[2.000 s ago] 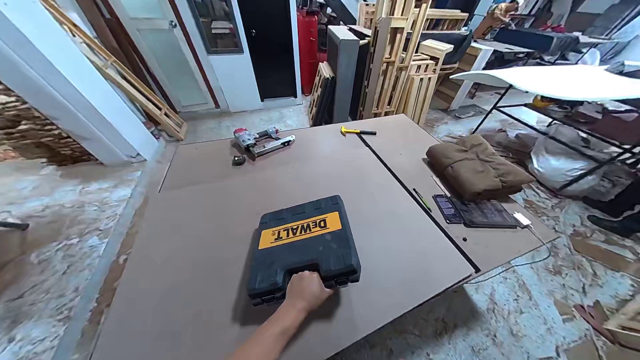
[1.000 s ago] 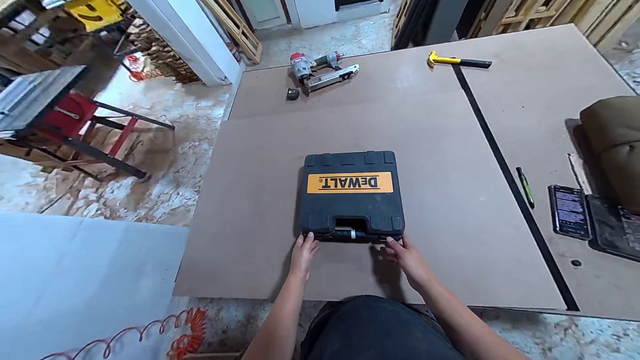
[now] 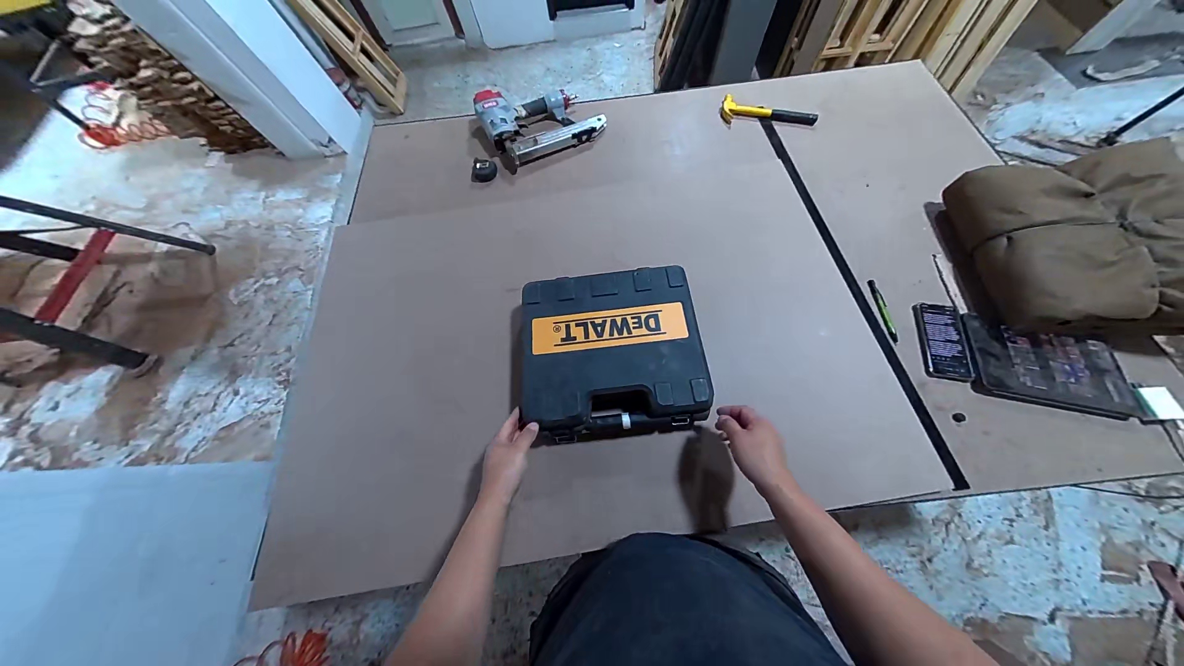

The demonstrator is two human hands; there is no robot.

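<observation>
A black DeWalt plastic tool case (image 3: 610, 370) with a yellow label lies closed on the wooden panel tabletop (image 3: 416, 351), its handle side facing me. My left hand (image 3: 507, 453) rests at the near left corner of the case, thumb and fingers apart, not gripping it. Just off the near right corner is my right hand (image 3: 747, 442), fingers curled, close to the latch; whether it touches the case I cannot tell. Nothing shows in either hand. Beyond the case lie a pneumatic nailer or stapler (image 3: 536, 125), a small black tape measure (image 3: 484, 170) and a yellow-headed hammer (image 3: 766, 113).
On the right are a folded brown cloth bundle (image 3: 1064, 240), a phone (image 3: 943, 340), a dark flat organizer case (image 3: 1054, 370) and a green marker (image 3: 882, 311). A black strip (image 3: 851, 277) crosses the tabletop. A red-and-black metal stand (image 3: 74, 277) is at the left.
Two seconds ago one hand held the case by its handle; now both hands are at its near corners. Since one second ago, my right hand has drawn slightly away from its corner.
</observation>
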